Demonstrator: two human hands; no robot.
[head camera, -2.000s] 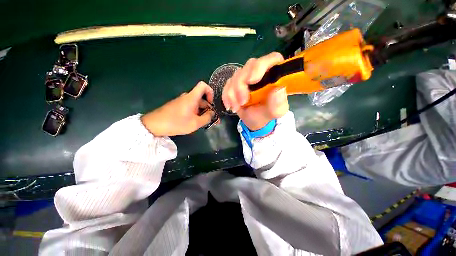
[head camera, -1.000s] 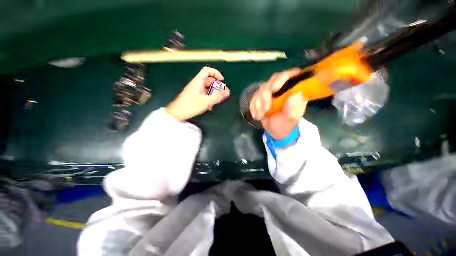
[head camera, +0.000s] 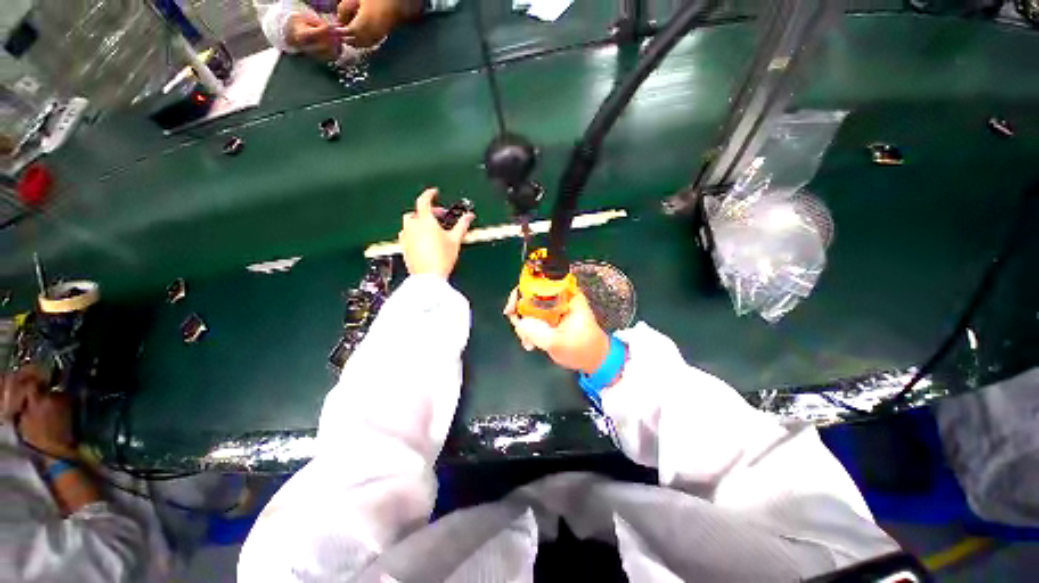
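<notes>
My left hand is stretched forward over the long cream strip, its thumb and fingers around a small dark square housing. My right hand is closed on the orange electric screwdriver, which stands nearly upright; its tip is hidden. The round speckled dish lies just beyond and beside my right hand. A cluster of dark housings lies left of my left forearm, partly hidden by the sleeve.
A thick black cable and black ball hang above the screwdriver. A crumpled clear bag lies right by a metal post. Loose housings dot the green belt. Other people's hands show at top left and far left.
My left hand has moved forward from beside the dish to beyond the strip, with a housing. The screwdriver has swung from slanting right to nearly upright. The view takes in more of the belt.
</notes>
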